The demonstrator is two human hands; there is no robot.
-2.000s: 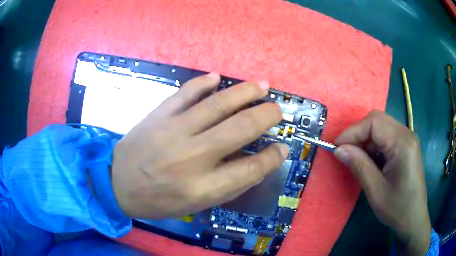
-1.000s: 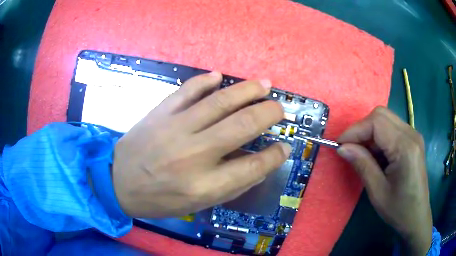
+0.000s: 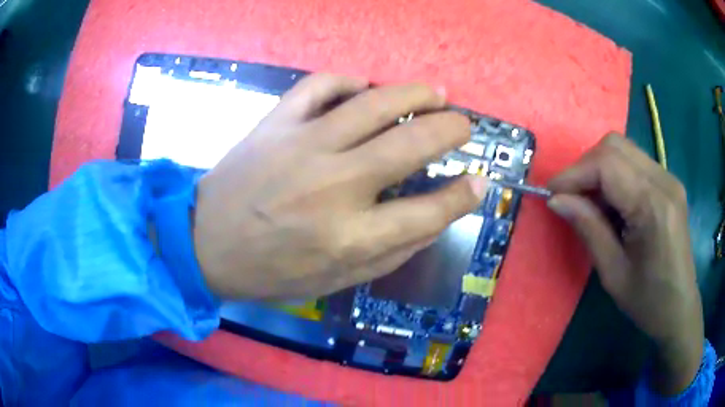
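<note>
The opened tablet [image 3: 342, 343] lies insides up on the red-pink foam pad [image 3: 556, 103]. Its blue mainboard [image 3: 405, 316] is at the right end, with a grey metal plate [image 3: 429, 266]. My left hand [image 3: 342, 187] is spread flat over the tablet's middle, fingertips near the upper right connectors, holding nothing visible. My right hand [image 3: 628, 207] pinches thin metal tweezers [image 3: 521, 187] between thumb and forefinger. Their tip reaches the board beside my left forefinger; the exact contact is hidden or blurred. A yellow tape strip [image 3: 479, 285] lies on the board's right side.
The dark green bench [image 3: 32, 87] surrounds the pad. A dull yellow stick [image 3: 656, 127] lies right of the pad, beyond my right hand. Golden thin pieces [image 3: 719, 215] lie at the far right edge. The battery [image 3: 207, 123] glares white at the tablet's left.
The tablet, both hands and the tweezers appear higher and slightly right in the picture; the stick also appears higher. My right hand keeps its pinch on the tweezers.
</note>
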